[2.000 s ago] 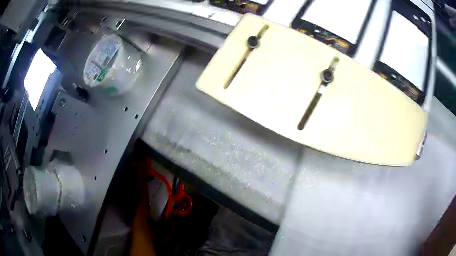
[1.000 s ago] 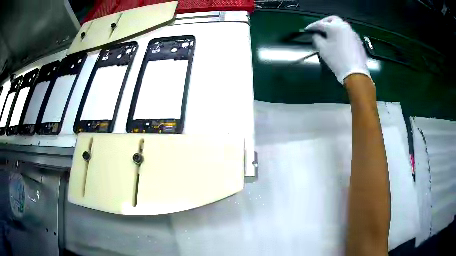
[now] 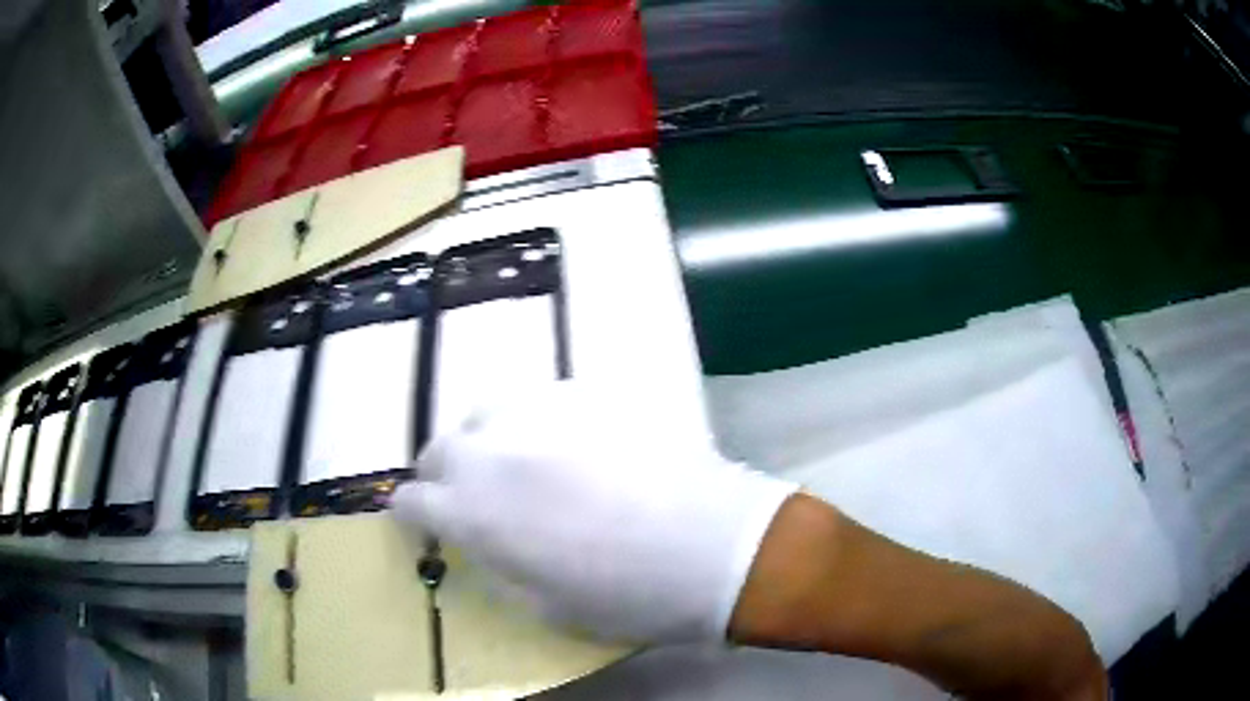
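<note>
My right hand (image 3: 590, 514), in a white glove, reaches in from the lower right. It is over the lower end of the rightmost phone middle frame (image 3: 496, 269) on the white infeed belt (image 3: 617, 315) and appears to hold it. The glove hides that end and the fingertips' contact. Two more frames (image 3: 359, 304) stand close beside it on the left, with several others farther left in the row. The near cream guide plate (image 3: 350, 616) is partly under the hand. The far guide plate (image 3: 363, 219) lies along the frames' top ends. My left hand is not in view.
A red tray (image 3: 480, 96) lies beyond the far guide. The green conveyor (image 3: 823, 288) at upper right carries a frame (image 3: 935, 200) and a fainter dark one. White foam sheets (image 3: 960, 438) cover the right side, with a red-and-black thin item (image 3: 1127, 436) in their gap.
My right hand has moved from the green conveyor left and down to the white belt. A third frame now stands at the row's right end. The view has shifted, showing more red tray.
</note>
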